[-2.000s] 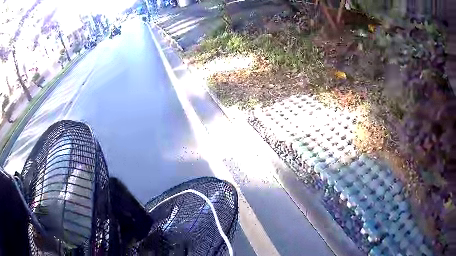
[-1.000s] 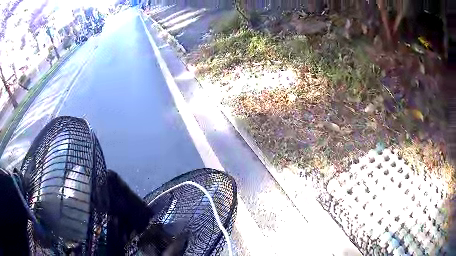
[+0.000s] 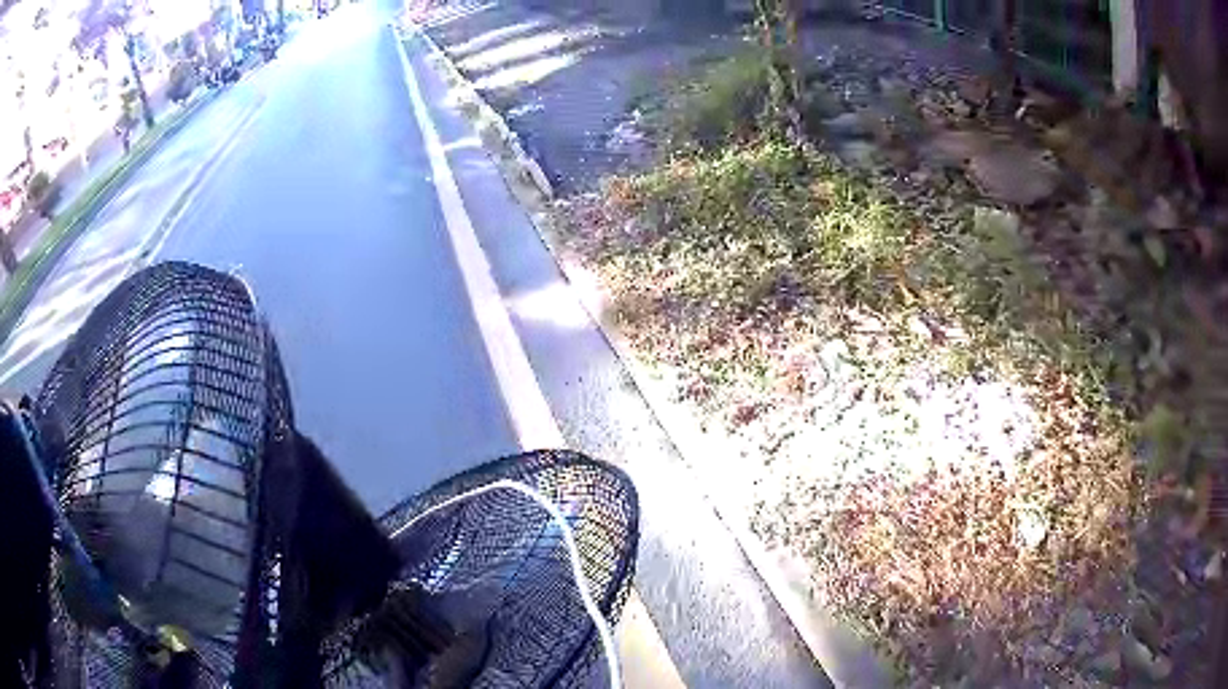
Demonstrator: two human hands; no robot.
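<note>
A large black fan head (image 3: 168,458) with a domed wire cage stands edge-on at the lower left, with pale blades showing through it. A second, flatter round fan cage (image 3: 539,579) lies at the bottom centre. A thin white cord (image 3: 559,525) curves over it. A dark shape (image 3: 330,538) sits between the two cages; I cannot tell what it is. A black shape (image 3: 20,552) with a thin bluish line beside it fills the far left edge. Neither of my hands is in the picture.
A grey road (image 3: 323,242) with a white edge line (image 3: 471,269) runs ahead. A kerb (image 3: 646,404) borders it on the right, then a strip of grass and dry leaves (image 3: 862,350). A green fence (image 3: 1030,54) is at the top right. Trees line the far left.
The road and verge have moved back past me; the white paving blocks on the right have left view and a fence now shows. The left fan head sits slightly higher.
</note>
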